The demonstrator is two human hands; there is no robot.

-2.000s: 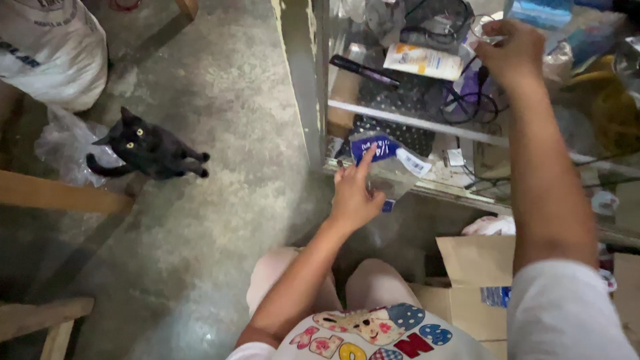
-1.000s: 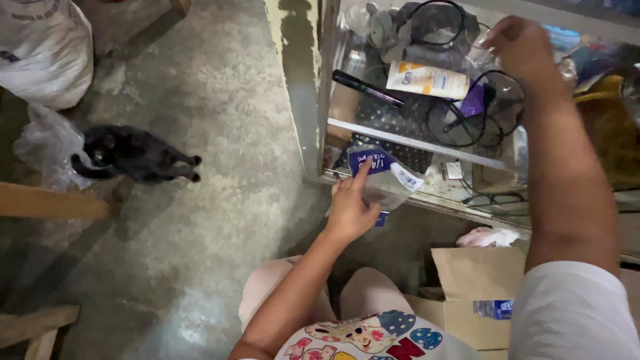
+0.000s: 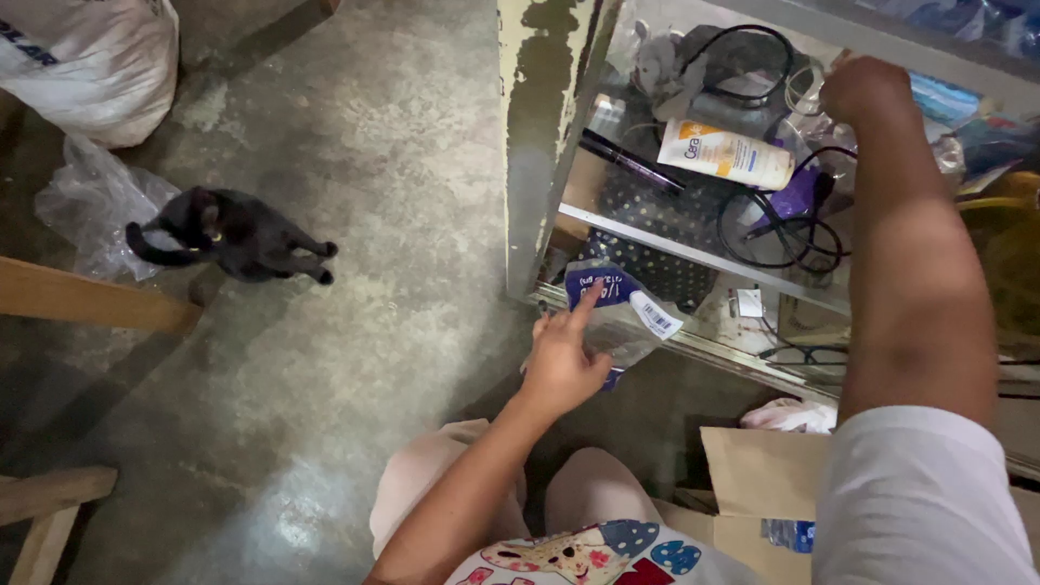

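Observation:
My left hand (image 3: 565, 357) holds a clear plastic packet (image 3: 621, 329) with a blue printed band and a white barcode label, at the front edge of the glass cabinet (image 3: 731, 366). My right hand (image 3: 873, 85) is over the cabinet's glass shelf, its fingers curled at a thin pale coiled cable (image 3: 804, 88); their grip on it is unclear. Left of this hand, a white and orange CeraVe tube (image 3: 725, 154) lies beside a dark pen-like tube (image 3: 632, 161). Black cables (image 3: 784, 231) lie looped below the CeraVe tube, near a purple item (image 3: 788, 199).
A black cat (image 3: 244, 236) is on the concrete floor beside a crumpled clear plastic bag (image 3: 101, 203). A full white sack (image 3: 97, 65) stands at upper left, with wooden furniture parts (image 3: 89, 296) below. An open cardboard box (image 3: 764, 475) is under the cabinet front.
The cat's head, raised toward the camera two seconds ago, is now turned down toward its body. My left hand keeps the packet at the cabinet edge.

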